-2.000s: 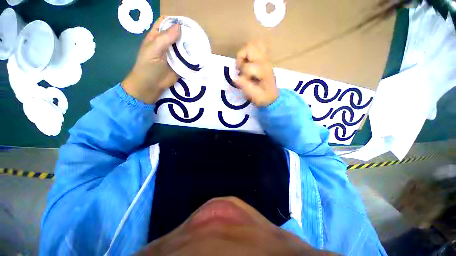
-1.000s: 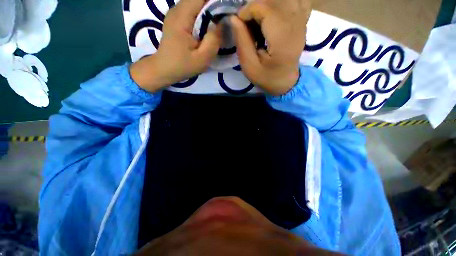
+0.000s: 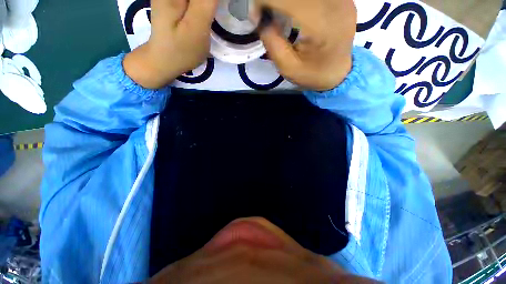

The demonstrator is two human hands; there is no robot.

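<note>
My left hand [image 3: 180, 41] holds a round white housing [image 3: 238, 51] at its left side, near the top edge of the picture. A black adhesive strip [image 3: 236, 36] curves inside the housing's rim. My right hand [image 3: 316, 41] is blurred at the housing's right side, its fingertips over the inside. A dark patch shows at these fingertips; I cannot tell if they grip it. Under my hands lies the white backing sheet [image 3: 222, 82] with rows of black arcs, partly hidden by both hands.
Loose white die-cut pieces [image 3: 22, 83] lie at the far left on the dark green bench [image 3: 77, 41]. White sheets [image 3: 491, 83] lie at the right edge, beside a corner of brown cardboard [image 3: 477, 14]. Brown boxes [image 3: 488, 161] stand lower right, beyond the bench.
My right hand has moved from the backing sheet to the housing. My left hand has brought the housing in front of my body. The view has shifted down, and its top edge now cuts off both hands.
</note>
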